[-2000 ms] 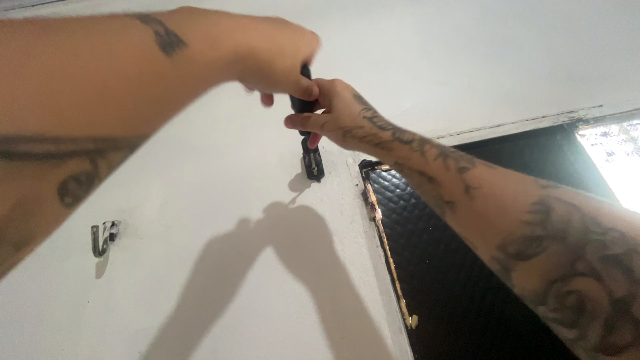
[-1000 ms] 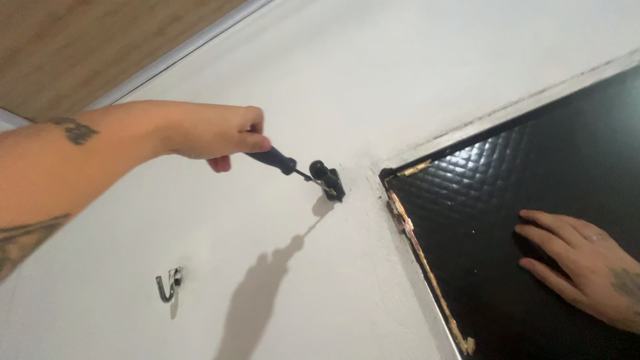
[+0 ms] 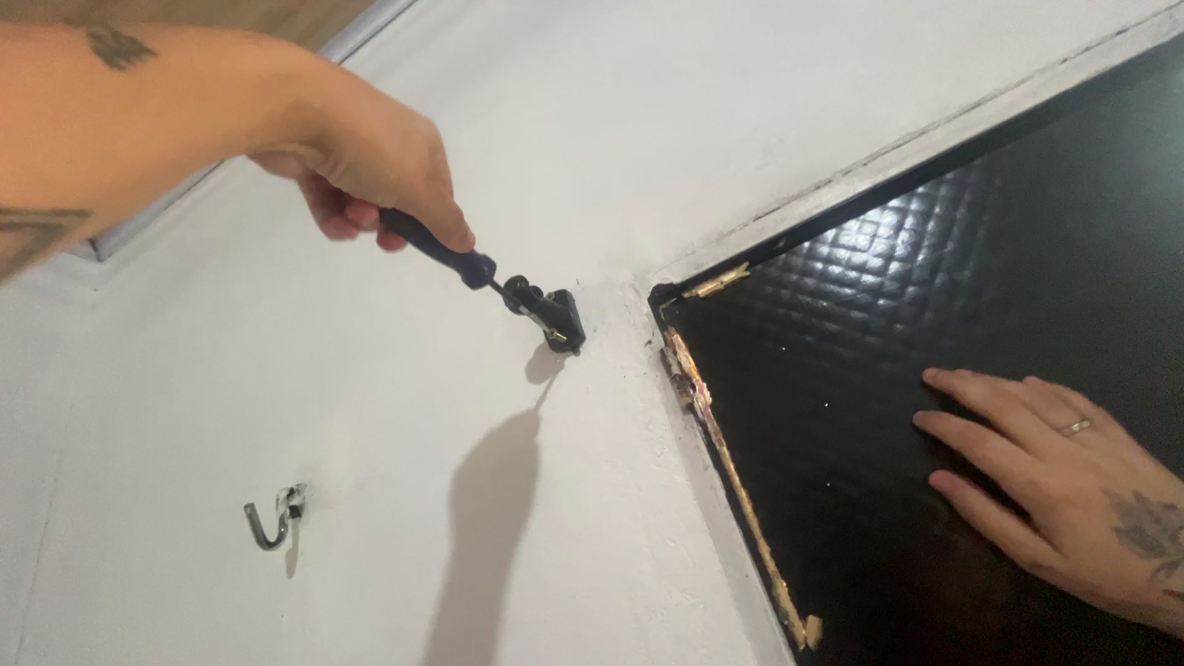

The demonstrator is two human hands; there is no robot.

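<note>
My left hand (image 3: pixel 388 190) grips the dark handle of a screwdriver (image 3: pixel 444 250), whose thin shaft points down and right. The shaft's tip meets a small black wall bracket (image 3: pixel 561 321) fixed to the white wall; the exact contact point is hidden by the bracket's round part. To the right, my right hand (image 3: pixel 1027 462), with a ring on one finger, lies spread with its fingers apart against a glossy black quilted panel (image 3: pixel 860 324). It holds nothing.
A bent metal hook (image 3: pixel 268 527) sticks out of the white wall (image 3: pixel 370 388) at lower left. Rough, yellowish broken strips (image 3: pixel 740 490) run along the black panel's left edge. Pale trim (image 3: pixel 925 139) borders its top. A wood-toned surface (image 3: pixel 268 14) shows at upper left.
Two seconds ago both hands were together near the bracket; my right hand has since moved onto the black panel. My left hand keeps hold of the screwdriver, now tilted against the bracket.
</note>
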